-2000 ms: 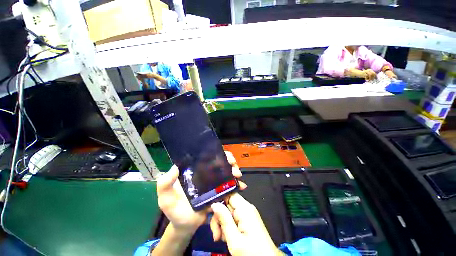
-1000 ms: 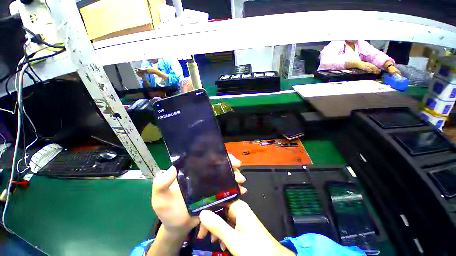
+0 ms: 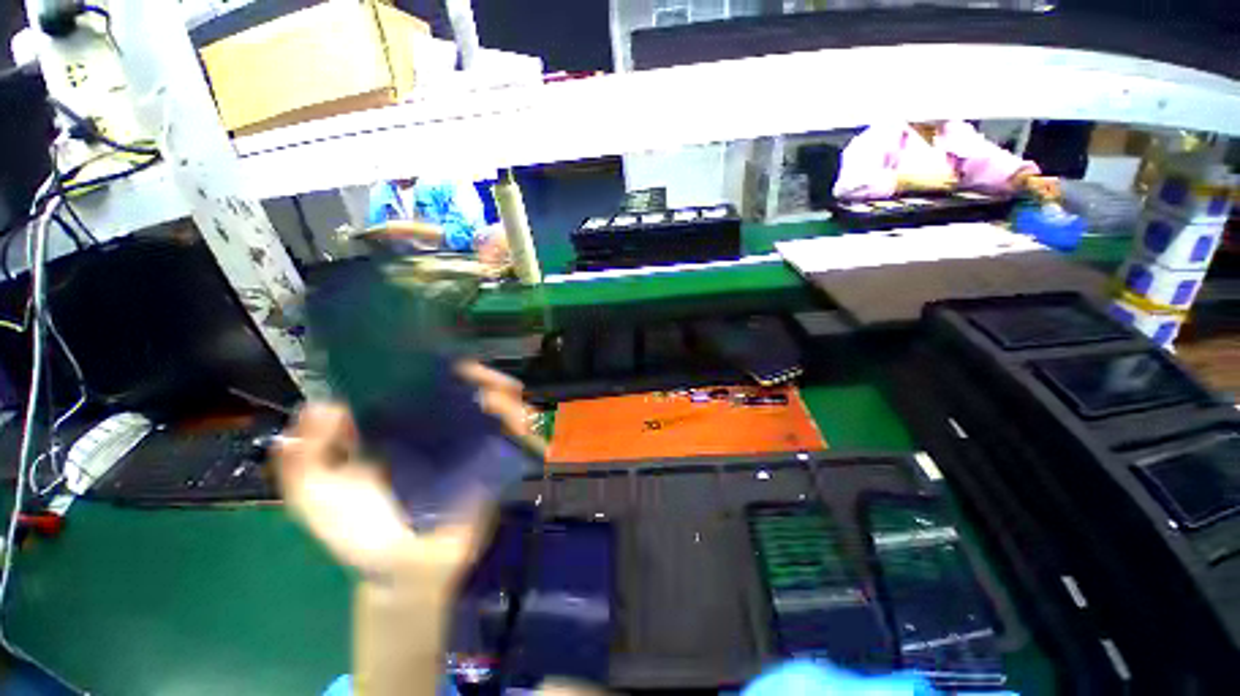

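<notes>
My left hand [image 3: 388,517] holds a smartphone [image 3: 401,367] raised at the left. Both are motion-blurred, and the screen looks dark with no readable content. My right hand [image 3: 571,688] shows only as a small blurred patch at the bottom edge, so its fingers are hidden. The black phone tray [image 3: 687,544] lies in front of me. Dark phones lie in its left slots, one of them near the middle left [image 3: 564,598]. At its right lie a phone with green rows on screen [image 3: 812,578] and another dark phone [image 3: 932,585].
Stacked black trays with phones [image 3: 1000,449] stand at the right. An orange mat [image 3: 680,427] with small parts lies behind the phone tray. A slanted white post [image 3: 225,231], keyboard [image 3: 204,460] and mouse [image 3: 279,446] are at the left. Two people sit across the bench.
The phone has moved left and tilted in my left hand. My right hand has left its bottom edge and dropped almost out of view. The tray's left phones are now uncovered.
</notes>
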